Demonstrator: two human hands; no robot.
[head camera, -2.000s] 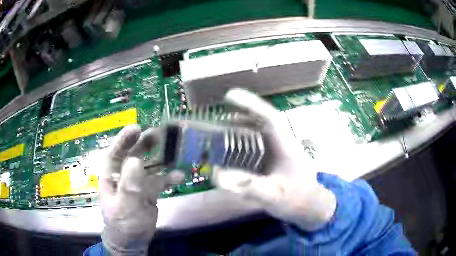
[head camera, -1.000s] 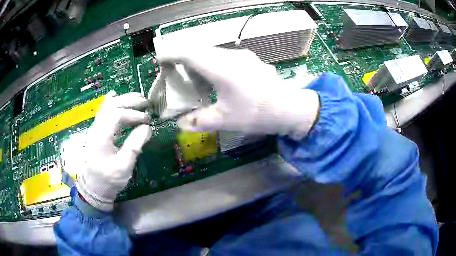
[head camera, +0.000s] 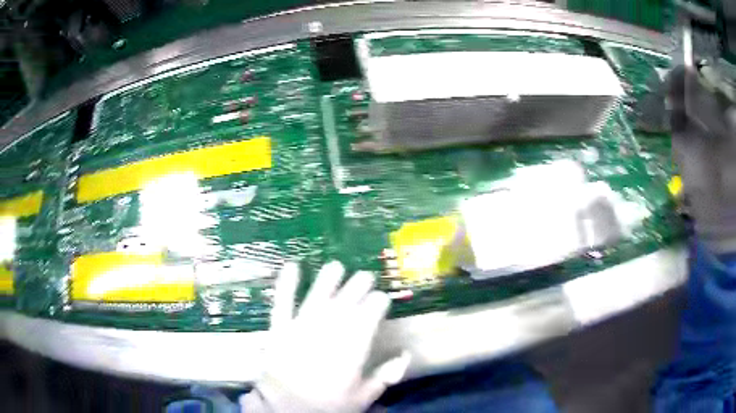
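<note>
A green circuit board (head camera: 363, 206) lies in front of me with a large silver heat sink (head camera: 492, 105) at its rear. A smaller heat sink (head camera: 516, 230), washed out by glare, sits near the front edge, right of a yellow insulating sheet (head camera: 428, 246). My white-gloved left hand (head camera: 327, 339) is open and empty, palm down, fingers spread over the front rail and the board's front edge. My right hand (head camera: 706, 121) is a dark blurred shape at the right edge, above a blue sleeve; its fingers and anything in them cannot be made out.
The conveyor's front rail (head camera: 145, 351) and rear rail (head camera: 202, 64) border the boards. A neighbouring board on the left carries a long rear yellow strip (head camera: 177, 169) and a shorter front one (head camera: 133, 278). A black block (head camera: 336, 58) sits at the rear between boards.
The heat sink that was between my hands no longer shows there. My left hand has moved down to the front rail and opened flat. My right arm has moved to the far right. The view has shifted.
</note>
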